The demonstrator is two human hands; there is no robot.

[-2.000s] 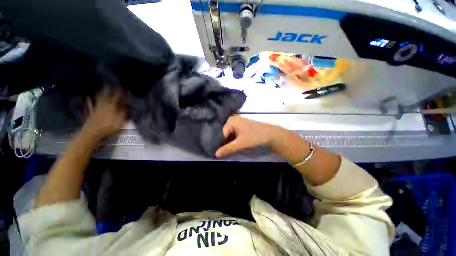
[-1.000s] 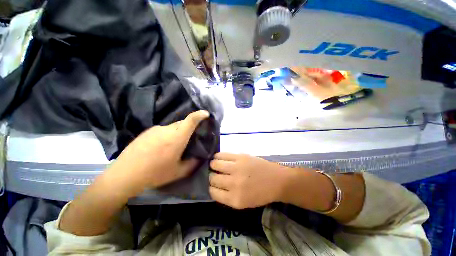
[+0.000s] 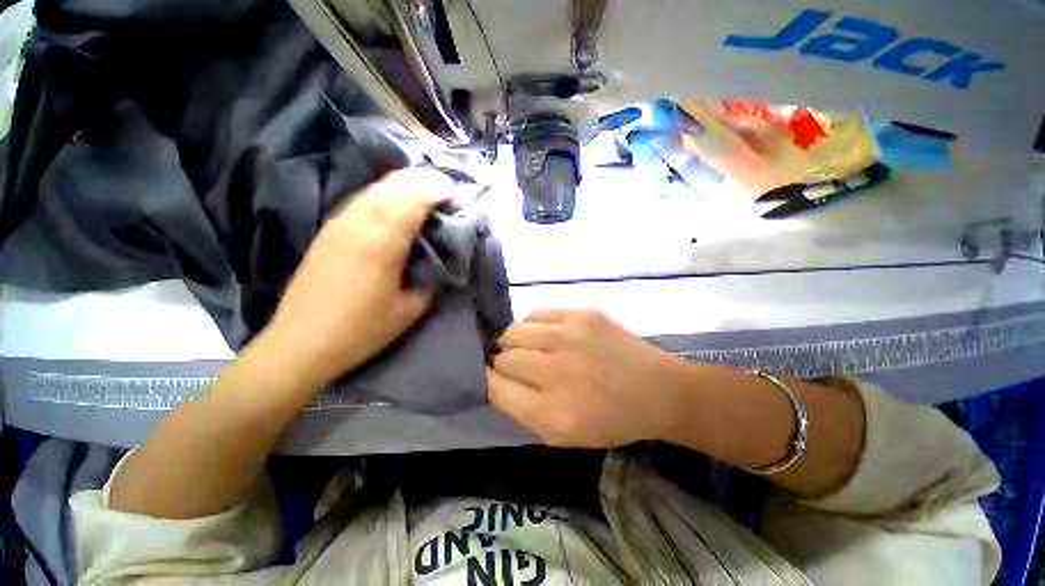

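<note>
A dark grey garment piece [image 3: 195, 160] lies bunched to the left of the needle area and hangs down to the table's front edge. My left hand [image 3: 361, 269] grips its folded edge close to the presser foot [image 3: 490, 143], thumb and fingers pinching the cloth. My right hand [image 3: 579, 375] holds the cloth's right edge nearer the front, with fingers curled. The fingertips of my left hand are partly lost in the lamp's glare. The dark round guard [image 3: 547, 169] hangs just right of the needle area.
Right of the needle lie black thread snips [image 3: 825, 191], an orange-yellow bag with red print [image 3: 791, 135] and blue scraps [image 3: 914, 147]. The white sewing machine head [image 3: 710, 69] stands above. A ruler strip [image 3: 109, 389] runs along the table's front edge.
My left hand has come from the left onto the cloth, then moved up towards the presser foot. The cloth's edge has moved up beside the needle. My right hand still holds the edge.
</note>
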